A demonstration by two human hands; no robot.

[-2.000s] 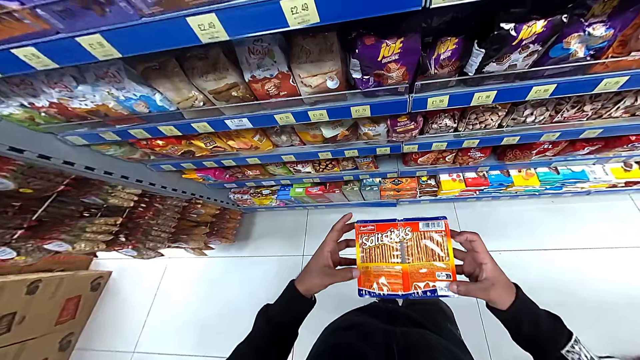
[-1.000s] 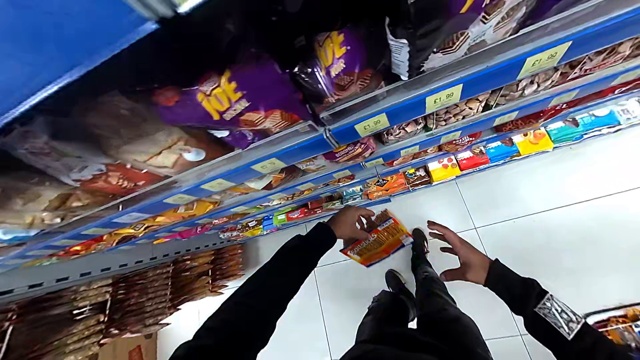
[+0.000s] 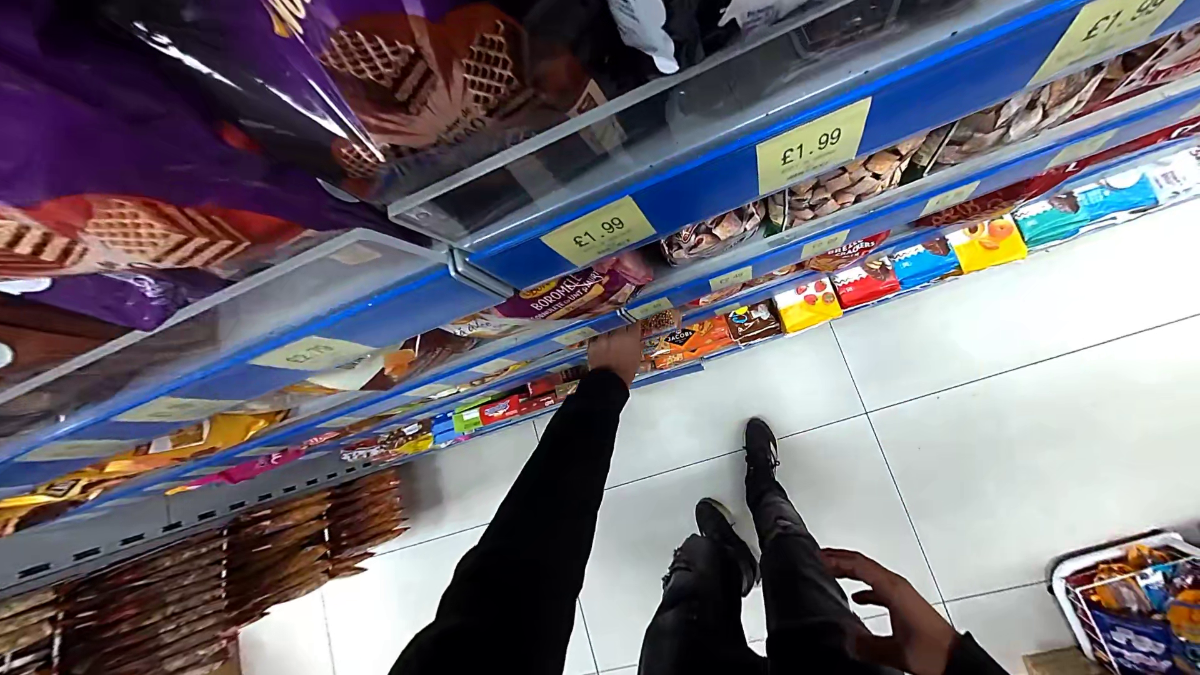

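Note:
My left hand (image 3: 616,352) reaches into a low shelf, its fingers hidden under the shelf edge above, so what it touches does not show. Just right of it lie an orange Jacob's packet (image 3: 692,343) and a dark packet (image 3: 754,322) on the bottom shelf. A purple Boromir bag (image 3: 569,292) lies on the shelf above the hand. My right hand (image 3: 891,605) hangs over the floor beside my right leg, fingers apart and slightly curled, holding nothing. The salt sticks pack does not show.
Blue shelf edges with price tags (image 3: 812,143) cross the view, with wafer bags (image 3: 412,66) close at upper left. Brown packets (image 3: 281,553) hang at lower left. A basket (image 3: 1069,591) of packaged goods stands on the tiled floor (image 3: 1031,422) at lower right.
The salt sticks pack, held in both hands and then in my left alone, is out of sight. My left hand has moved into the low shelf. The view has moved closer to the shelves.

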